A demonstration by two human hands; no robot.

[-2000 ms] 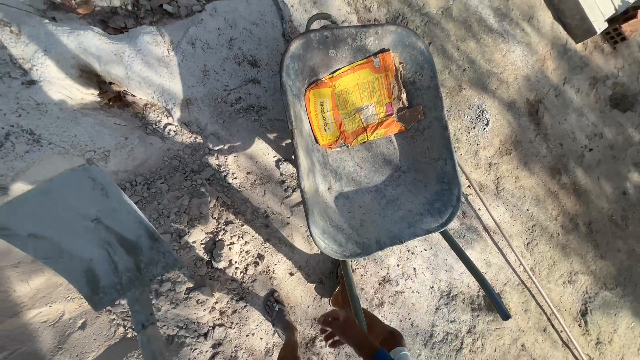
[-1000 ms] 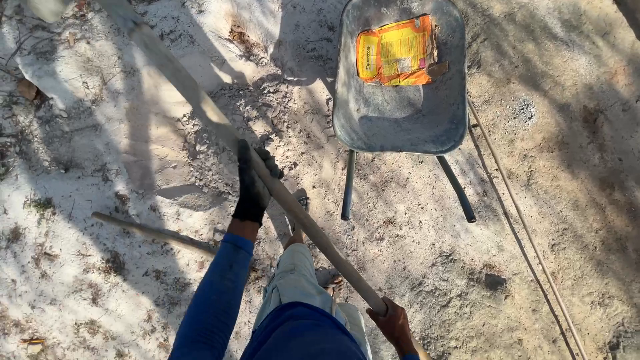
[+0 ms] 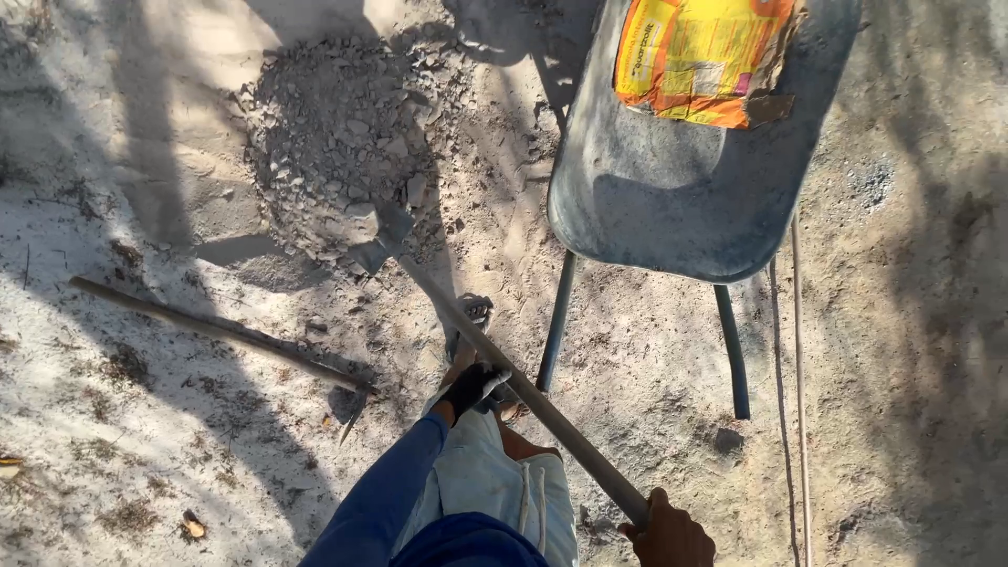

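Note:
My left hand (image 3: 475, 387), in a dark glove, grips the middle of a shovel's wooden handle (image 3: 563, 431). My bare right hand (image 3: 669, 534) is closed around the handle's end, at the lower right. The handle slants up to the left, and the shovel's metal blade (image 3: 382, 235) lies at the lower edge of a heap of broken grey rubble (image 3: 339, 142), partly hidden by loose material.
A metal wheelbarrow (image 3: 669, 213) holding a torn yellow and orange paper sack (image 3: 701, 63) stands at the upper right. A long-handled digging tool (image 3: 213, 327) lies on the left. A thin rod (image 3: 800, 394) lies right of the wheelbarrow. My sandalled foot (image 3: 472, 315) is near the blade.
The shovel was raised across the view one second ago; its blade is now down at the rubble. Both hands still hold the handle. The view has shifted.

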